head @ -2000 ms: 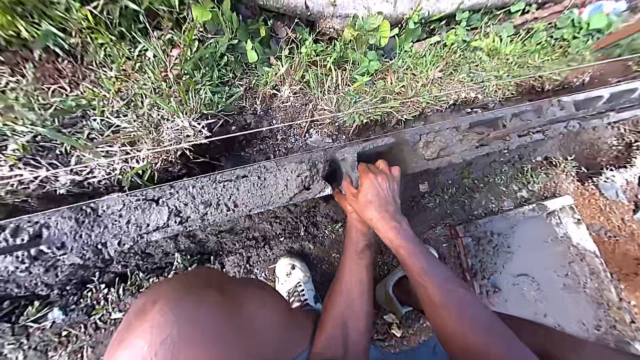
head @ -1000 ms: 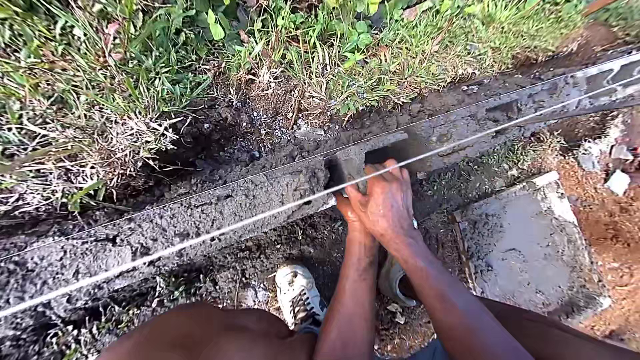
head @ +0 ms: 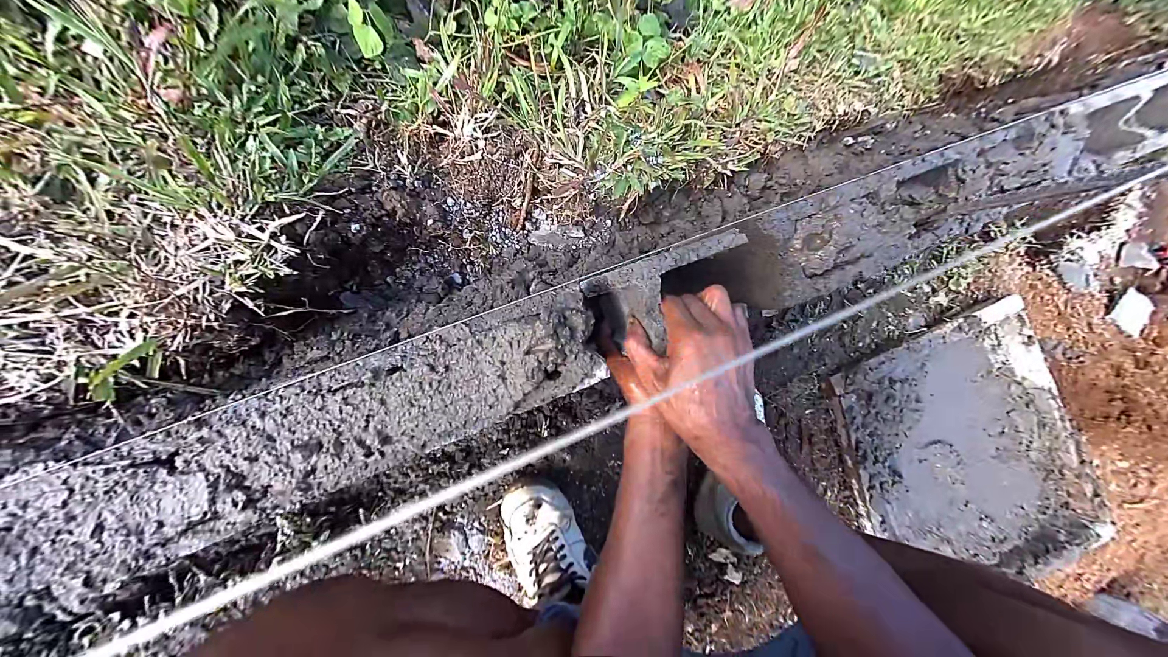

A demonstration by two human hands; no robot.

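Observation:
A hollow concrete block (head: 630,283) stands in a row of blocks, its dark cavities open at the top. My left hand (head: 639,365) is at the block's near left end, its fingertips partly hidden in the gap there. My right hand (head: 707,356) overlaps it at the wrist side, with its fingers curled over the block's near wall at the right cavity. Rough wet mortar (head: 392,383) covers the row to the left. A thin taut line (head: 438,332) runs along the row's far edge. A thicker pale string (head: 511,464) crosses above my forearms.
Grass (head: 675,91) borders the far side. At the right, a mortar board (head: 949,447) bears wet grey mortar, with red soil (head: 1131,438) and broken pieces (head: 1131,310) beside it. A white laced shoe (head: 545,538) and a round grey container-like object (head: 725,516) are near my forearms.
Both hands remain on the block, with little plain movement. The pale string, seen beyond the hands two seconds ago, now crosses in front of them.

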